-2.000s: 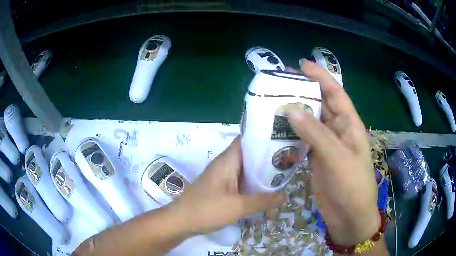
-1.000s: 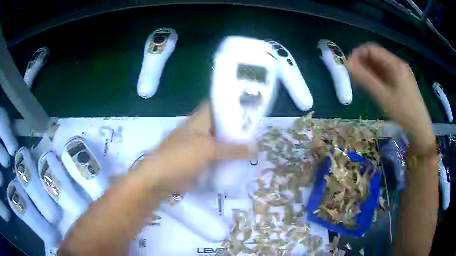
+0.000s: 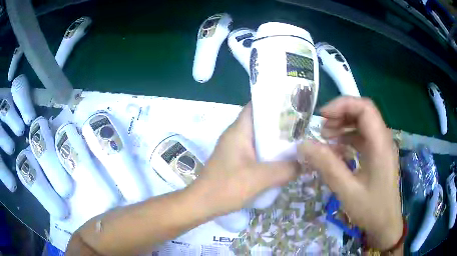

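Note:
My left hand (image 3: 240,160) is closed around the lower handle of a white handset (image 3: 278,127) and holds it upright above the bench, head end up. Its dark display (image 3: 299,67) shows yellow-green marks, with a mirror-like round button and a smaller button below. My right hand (image 3: 358,160) is beside the handle at the right, fingers bent, with thumb tip close to the lower panel. Whether it pinches a film is too small to tell. Brown film scraps (image 3: 285,225) lie below, and the blue tray (image 3: 343,220) is partly hidden by my right hand.
Handsets lie in a group on the left, one (image 3: 118,155) nearest the centre. Another handset (image 3: 178,160) lies beside my left forearm. The green conveyor (image 3: 150,55) carries spaced handsets behind the white printed paper (image 3: 200,110). Clear crinkled wrap (image 3: 421,170) is at the right.
My right hand has come back from the far right to the handset's lower panel. The handset has moved right in view and its display now shows yellow-green marks. The view has shifted.

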